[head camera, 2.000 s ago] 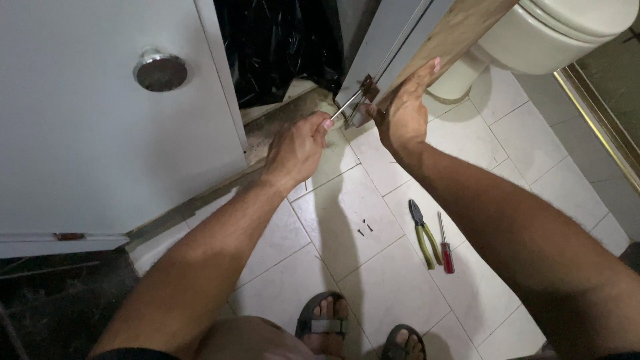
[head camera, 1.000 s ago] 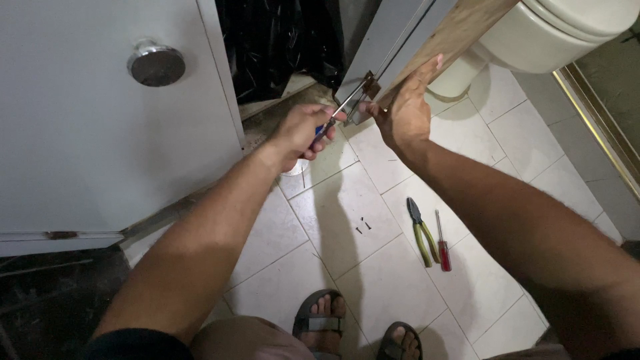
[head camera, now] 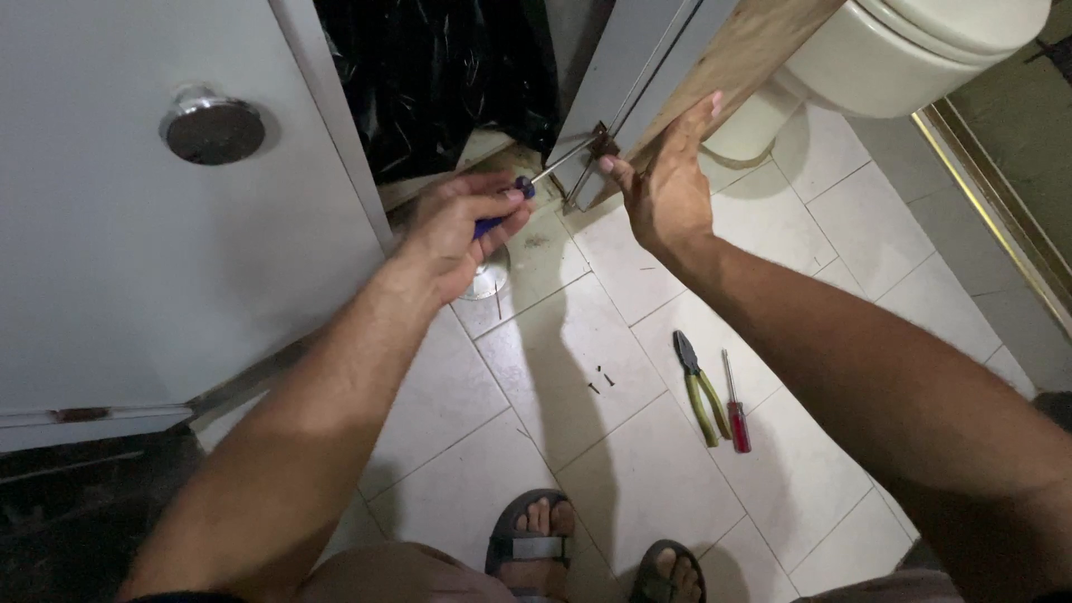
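My left hand point(head camera: 465, 222) grips a screwdriver point(head camera: 526, 186) by its blue handle. The shaft slants up to a rusty metal hinge point(head camera: 600, 142) on the lower edge of a grey door or panel point(head camera: 636, 59). My right hand point(head camera: 674, 188) lies against the wooden board point(head camera: 729, 63) beside it, thumb near the hinge and fingers spread along the wood. Whether the tip sits in a screw is too small to tell. On the tiled floor lie green-handled pliers point(head camera: 702, 389), a second screwdriver with a red handle point(head camera: 737, 423) and several small screws point(head camera: 601, 381).
A white door with a round metal knob point(head camera: 213, 130) stands at the left. Behind my left hand hangs black plastic sheeting point(head camera: 435, 75). The toilet point(head camera: 904, 67) is at the upper right, near a gold-coloured metal track point(head camera: 980, 184). A round metallic disc point(head camera: 487, 276) lies below my left hand.
My left hand has shifted its hold on the screwdriver, with the blue handle coming into view since the earliest frame. My right hand stays against the board.
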